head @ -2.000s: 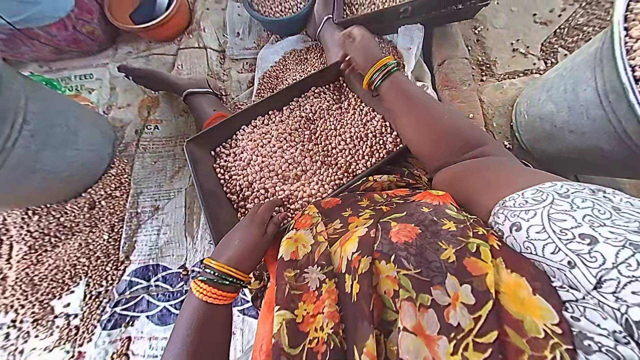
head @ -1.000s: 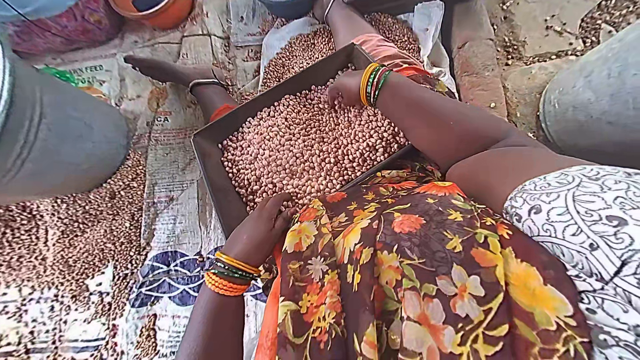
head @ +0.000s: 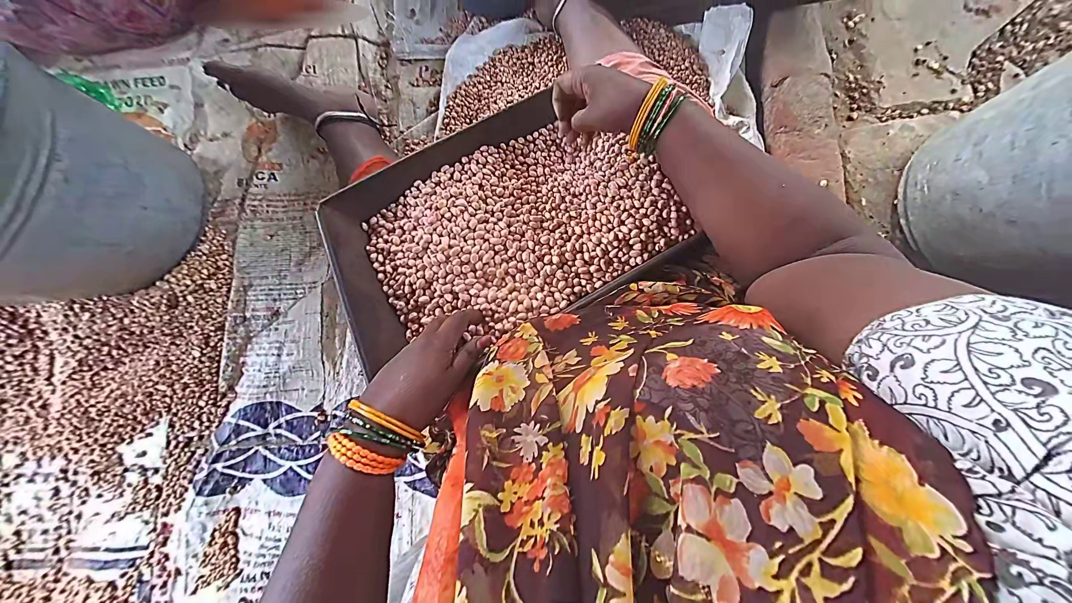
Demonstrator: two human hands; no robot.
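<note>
A dark rectangular metal tray (head: 347, 276) lies tilted across my lap, filled with brownish-pink nuts or seeds (head: 519, 234). At the tray's near left corner, my left hand (head: 431, 364) rests over the near rim with its fingertips at the nuts. My right hand (head: 599, 100) is at the far right part of the tray, fingers bent downward and touching or just above the nuts; whether it pinches any cannot be told. Both wrists wear bangles. Beyond the far rim, a pile of similar nuts (head: 502, 79) lies on a white sack (head: 724, 38) between my legs.
A grey metal bucket (head: 92, 184) stands at the left and another (head: 997, 184) at the right. Loose nuts (head: 100, 368) cover the ground at the left, beside flattened printed sacks (head: 276, 310). Brick edging (head: 800, 126) runs along the right. Patterned cloth shows at the top left.
Two seconds ago my right hand was raised beyond the tray's far rim; one second ago it was down in the nuts, and now it is near the far right rim. My left hand stays at the near corner.
</note>
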